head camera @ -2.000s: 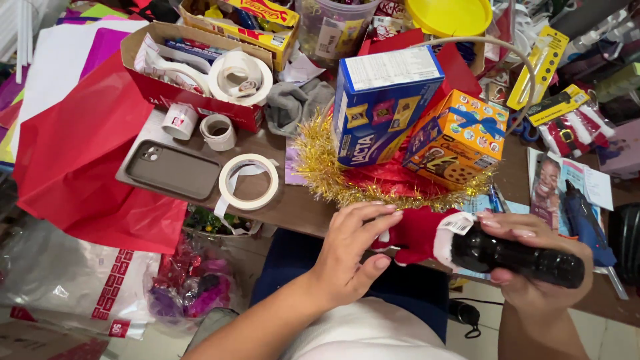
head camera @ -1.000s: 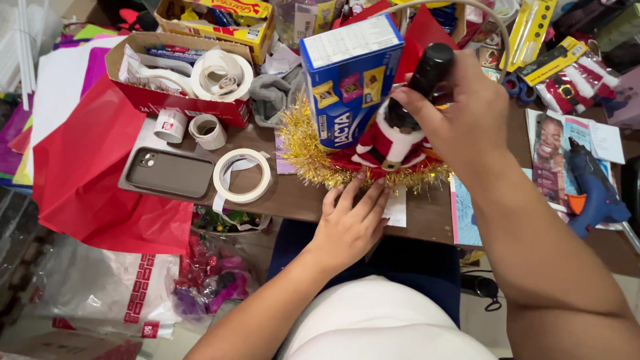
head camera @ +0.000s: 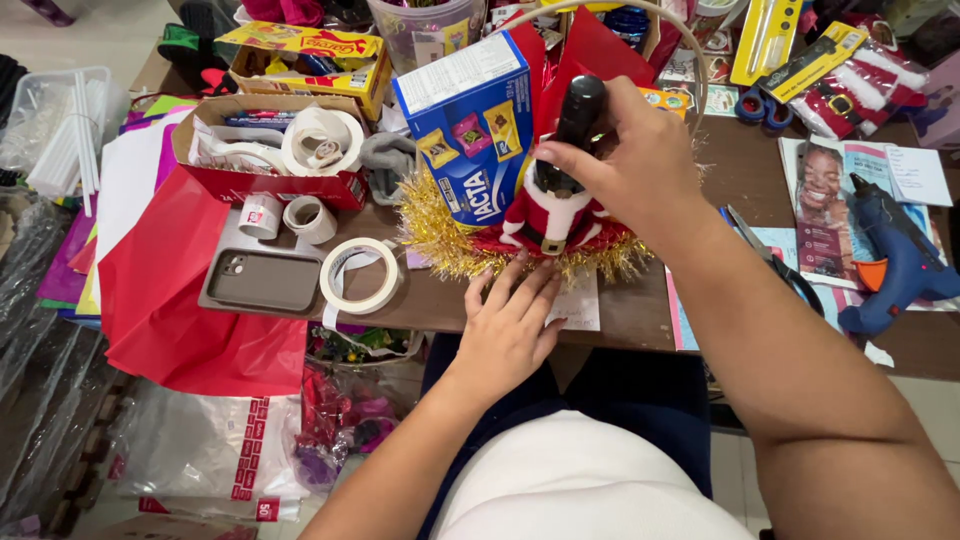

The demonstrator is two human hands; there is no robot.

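My right hand grips the neck of a dark bottle, which stands upright in a basket dressed with gold tinsel. A red and white Santa suit with a black belt covers the bottle's lower part. My left hand lies with fingers spread at the tinsel's front edge, fingertips touching near the suit's hem. A blue Lacta chocolate box leans left of the bottle. Behind my right hand, an orange box is mostly hidden. Red paper and an arched handle rise behind.
Left on the table are a masking tape roll, a phone case, label rolls and a red box of rolls. A blue glue gun, scissors and leaflets lie right. Red sheet hangs over the edge.
Two seconds ago both hands held the dressed bottle sideways in front of the basket. Now it stands upright in the basket under my right hand, while my left hand rests at the tinsel.
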